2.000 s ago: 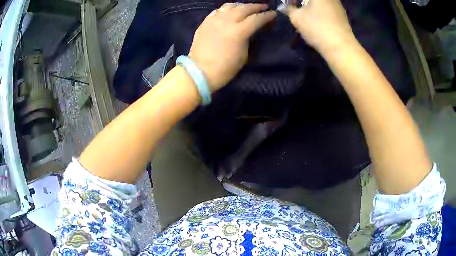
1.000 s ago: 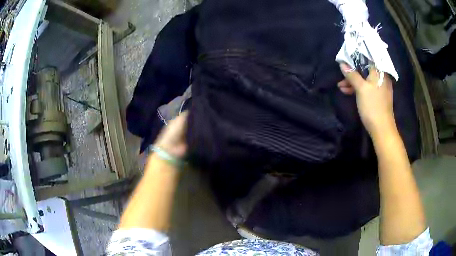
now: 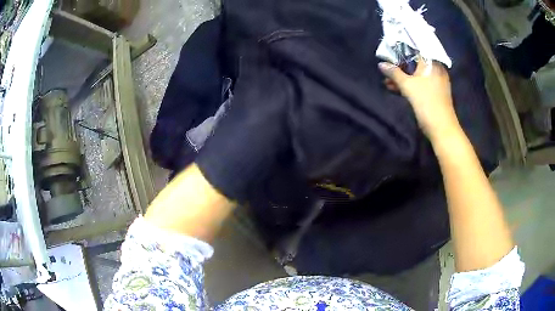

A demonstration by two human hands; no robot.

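Note:
A dark garment (image 3: 341,109) is spread over my lap and the support in front, with folds across its middle. A thin pale double line of stitching shows near its top. My left forearm reaches under the garment at the left, and the cloth hides my left hand. My right hand (image 3: 423,88) is at the upper right over the garment, closed around a small dark metal tool (image 3: 409,62), perhaps thread snips. A frayed white rag (image 3: 414,30) lies against the tool and runs up out of the picture. A grey fabric piece (image 3: 205,129) shows at the garment's left.
A motor (image 3: 58,149) and a metal frame bar (image 3: 129,127) stand at the left over a speckled grey floor. A pale table edge (image 3: 21,146) curves down the far left. A white board (image 3: 70,273) is at the lower left. Another bar (image 3: 502,91) runs down the right.
My left hand has gone from the garment's left edge to under the cloth. The ribbed area is folded out of sight. My right hand has shifted slightly up and left with the tool and rag.

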